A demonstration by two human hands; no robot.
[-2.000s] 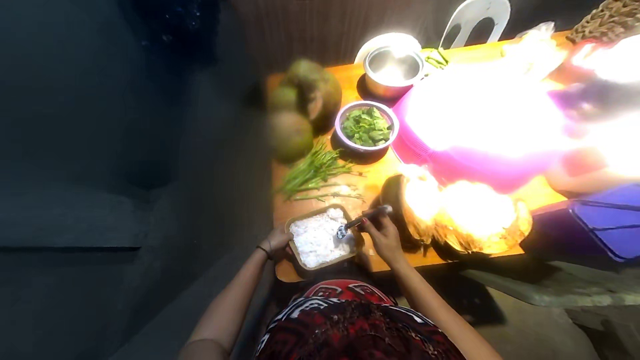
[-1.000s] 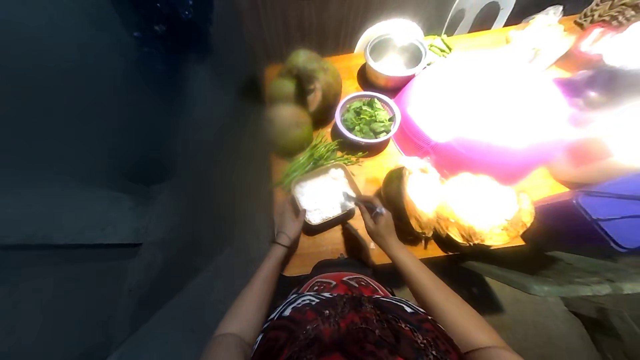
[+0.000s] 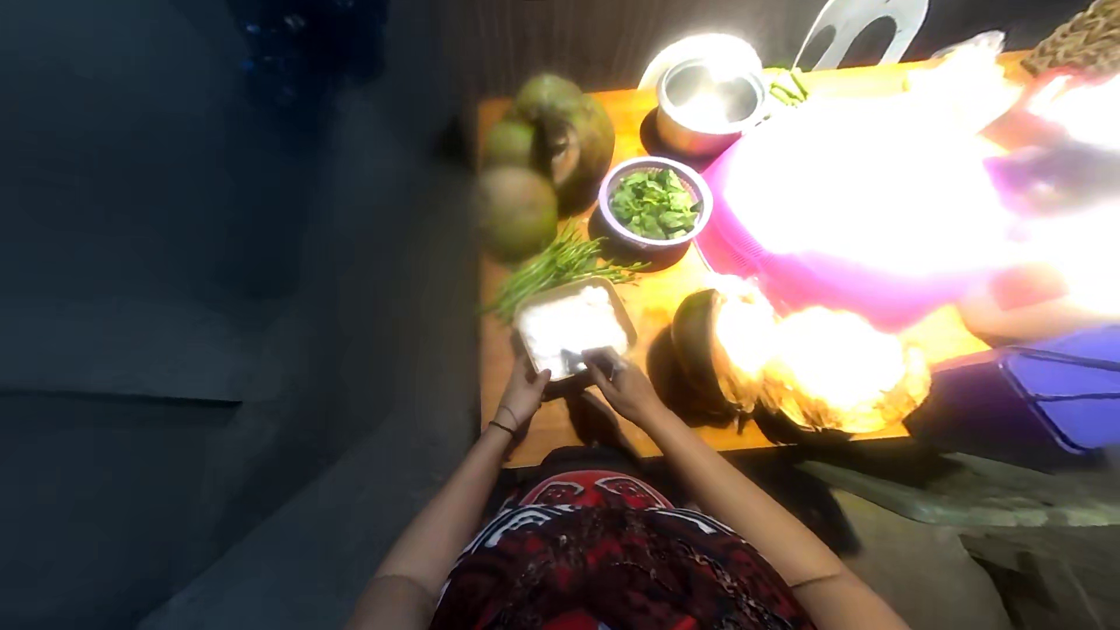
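Observation:
A squarish container [image 3: 573, 325] filled with bright white food, possibly grated coconut, is near the table's left front. My left hand [image 3: 525, 389] grips its near left edge, with the thumb on the rim. At its near right corner, my right hand [image 3: 623, 385] holds a utensil [image 3: 575, 360] whose tip reaches into the white food; glare hides its exact shape. Thin green stalks [image 3: 560, 265] lie just beyond the container. Behind them is a round colander [image 3: 656, 242] of green leaves [image 3: 654, 204].
Green coconuts [image 3: 516, 210] stand at the back left. A metal pot [image 3: 710, 101] is behind the colander. Split husked coconuts [image 3: 822, 367], a large pink basin [image 3: 840, 284] and a purple crate [image 3: 1063, 376] are to the right. A white plastic chair [image 3: 862, 31] stands beyond.
Between the first two frames, the container moved away from the front edge, toward the stalks. My right hand has since come closer to my left, with the utensil still in it.

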